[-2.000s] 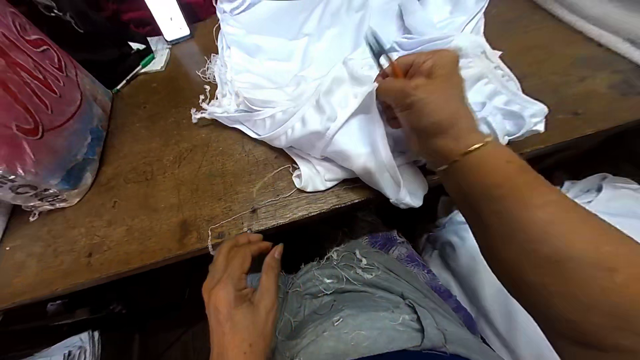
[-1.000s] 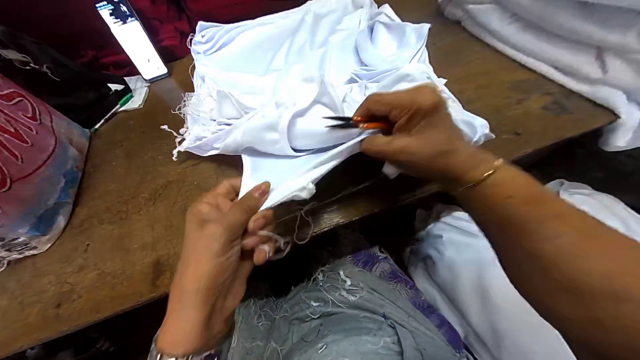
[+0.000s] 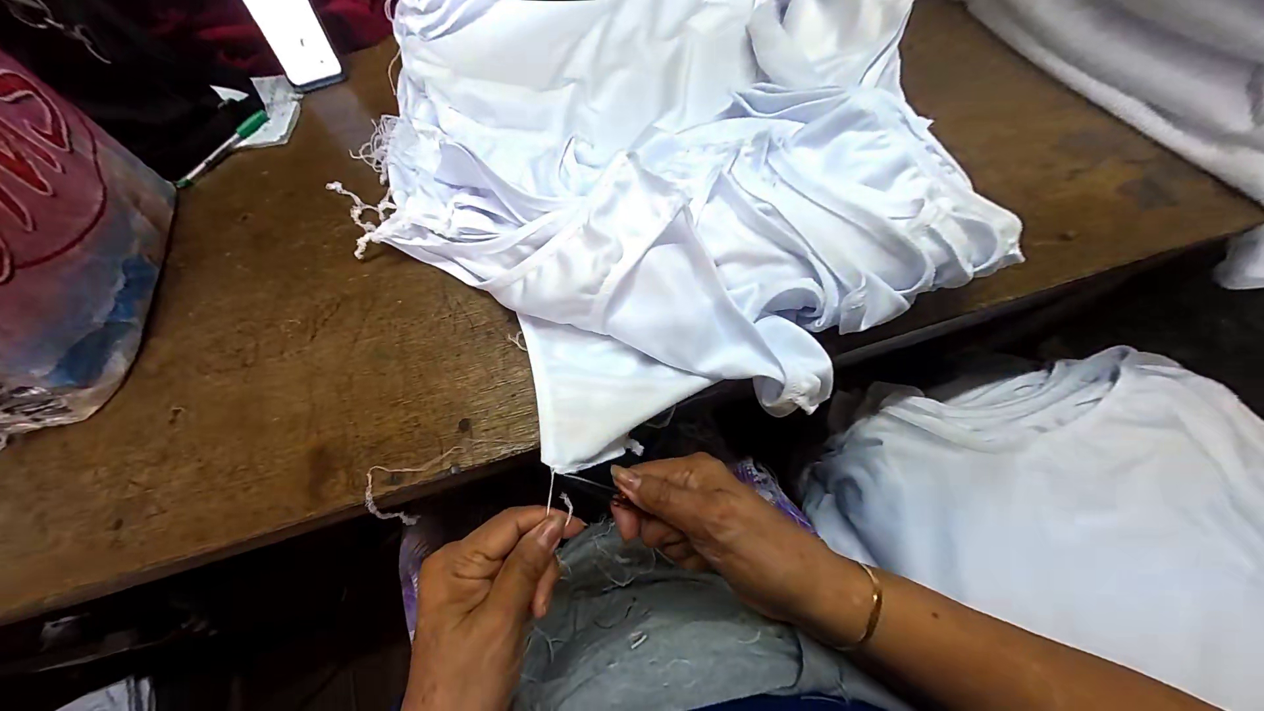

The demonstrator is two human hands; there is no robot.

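White fabric (image 3: 632,237) lies bunched on a wooden table, and one pointed corner hangs over the front edge. Just below that corner, my left hand (image 3: 499,583) pinches a thin white thread (image 3: 551,492) running up to the cloth. To its right is my right hand (image 3: 706,523), with a gold-coloured bangle at the wrist; its thumb is at the blades of the small thread snips (image 3: 617,499), which are mostly hidden by the fingers. The snips point toward the fabric corner, but whether they touch it cannot be told.
A wooden table (image 3: 257,365) has a loose thread at its front edge. On it are a red and blue bag (image 3: 79,247), a green-capped pen (image 3: 222,148), a lit phone (image 3: 293,39) and folded white cloth (image 3: 1136,79). More white garments (image 3: 1047,513) lie at lower right.
The right hand has come down from above the cloth to beside the left hand. The left hand has let go of the fabric and now pinches a thread below its corner.
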